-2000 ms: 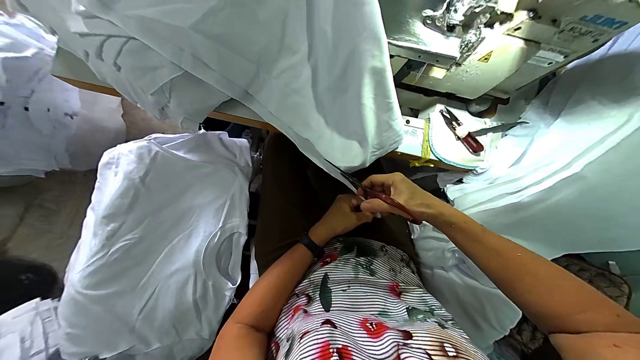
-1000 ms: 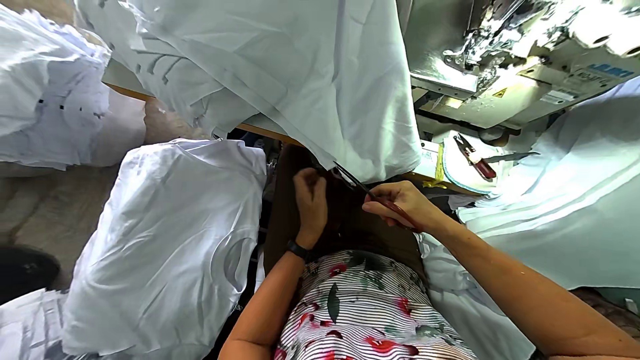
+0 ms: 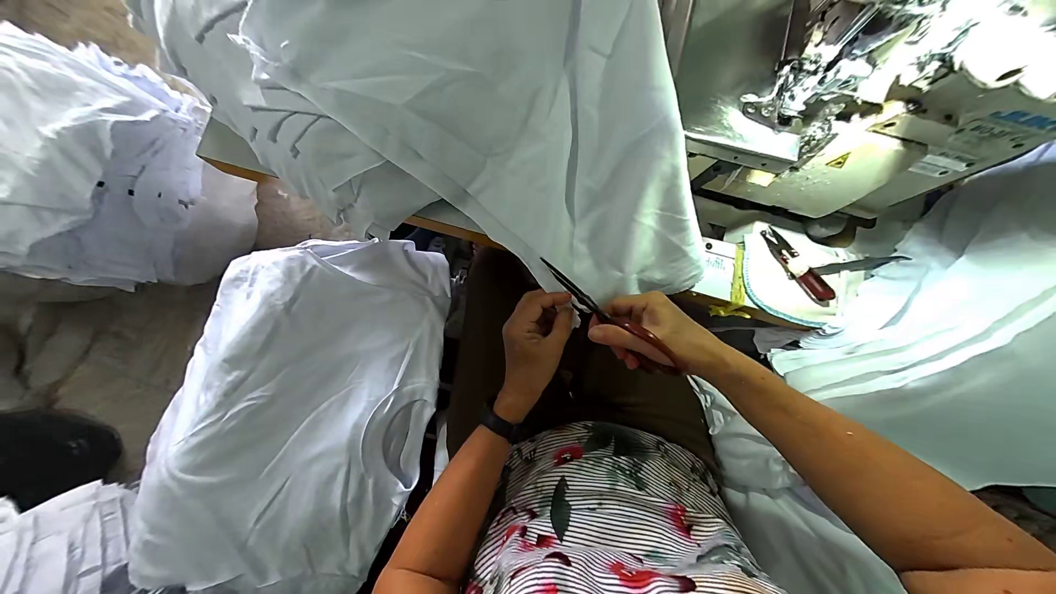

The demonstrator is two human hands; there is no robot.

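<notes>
My right hand (image 3: 648, 334) grips a pair of scissors (image 3: 582, 294) by red handles, with the dark blades pointing up and left. The blades lie at the lower edge of a white fabric piece (image 3: 495, 107) that hangs over the table edge toward my lap. Just left of the blades is my left hand (image 3: 540, 334), its thumb and index finger close together near a small white bit of material at the fabric's edge. Whether the fingers pinch the cloth itself is hard to tell.
White folded garments (image 3: 305, 412) are stacked at my left, with another white pile (image 3: 74, 165) beyond. A Juki sewing machine (image 3: 866, 157) stands at upper right. Red-handled snips (image 3: 800, 268) lie on the table's corner. More white fabric (image 3: 949, 388) drapes at right.
My left hand, apart from the scissors one second ago, is now beside the blades at the fabric's edge. The scissors stay in my right hand. The view has shifted somewhat.
</notes>
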